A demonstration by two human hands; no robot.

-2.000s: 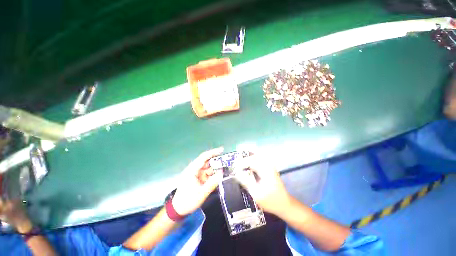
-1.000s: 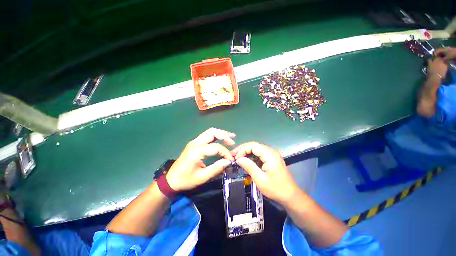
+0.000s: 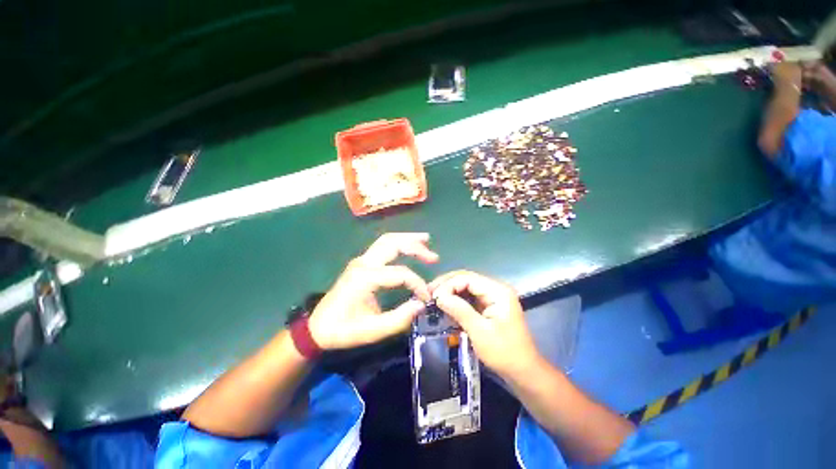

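An opened phone unit (image 3: 446, 389) with a silver edge and a dark centre lies upright in front of me at the bench's near edge, over my dark lap. An orange patch shows near its top. My left hand (image 3: 371, 298) has thumb and index finger pinched at the phone's top end, its other fingers raised. My right hand (image 3: 486, 321) pinches at the same spot, its lower fingers beside the phone's right edge. Both fingertips meet there and hide what is between them; I cannot make out any small part.
An orange-red bin (image 3: 344, 169) with cream-white pieces stands by the white belt edge strip (image 3: 247, 192). A loose pile of small components (image 3: 527, 176) lies right of it. Phone units (image 3: 446, 82) lie on the green belt. A co-worker's arm (image 3: 779, 110) is at the far right.
Both hands came together at the phone's top end since two seconds ago, and the board there is now mostly covered. In the last second they stay nearly still; the view shifted slightly.
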